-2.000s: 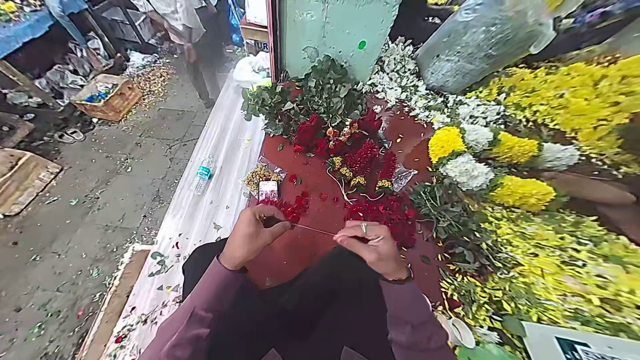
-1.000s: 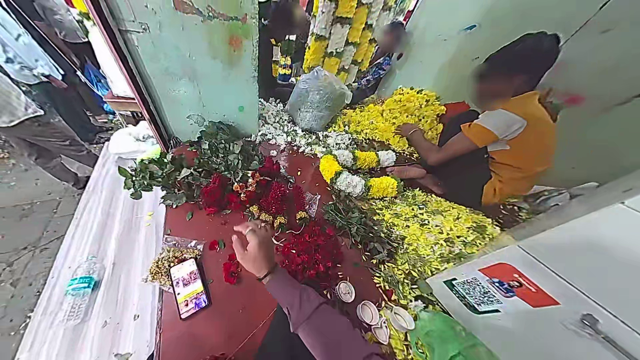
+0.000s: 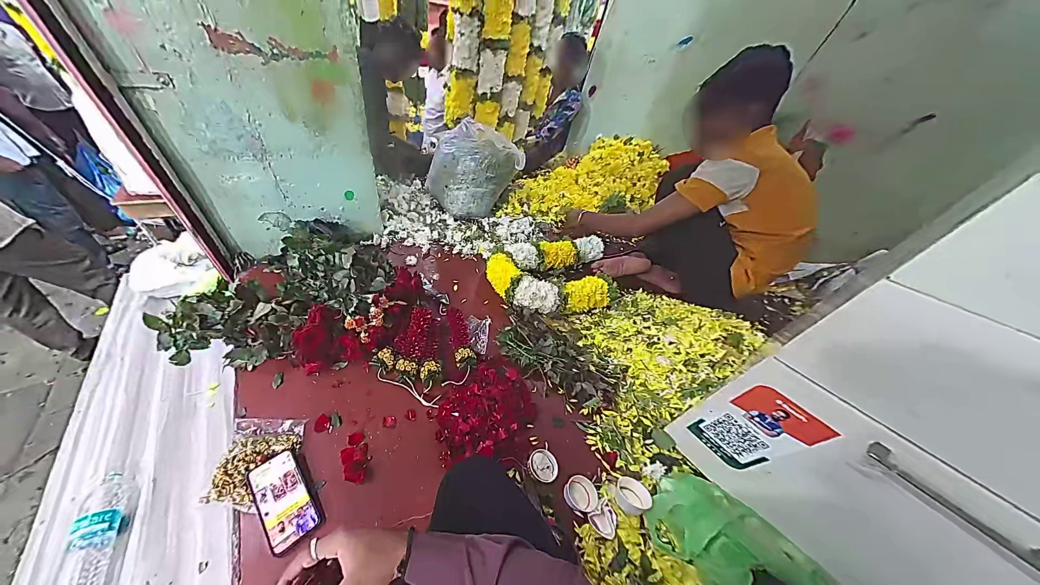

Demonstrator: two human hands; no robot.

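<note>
At the bottom edge my right hand [image 3: 353,554], with a ring and a mauve sleeve, is bent down just below a lit smartphone [image 3: 284,501]. Something dark red shows under its fingers, but its grip is partly cut off. My left hand is out of view. The phone rests against a plastic bag of small golden beads or buds [image 3: 248,465]. Loose red petals [image 3: 355,459] lie on the red floor, with a larger heap of red petals [image 3: 486,410] to the right. Behind it are red and yellow flower strings [image 3: 418,337] with white thread.
Leafy rose stems [image 3: 325,272] lie at the back left, a plastic bottle [image 3: 99,524] on white cloth at the left. Thread spools [image 3: 581,493] and a green bag [image 3: 715,528] sit at right. A seated person [image 3: 756,203] works among yellow flowers beside a white cabinet [image 3: 910,422].
Two seconds ago both hands held a thread taut between them; the left is now out of view. My right hand has moved from near the petals down toward the phone. The view has turned right.
</note>
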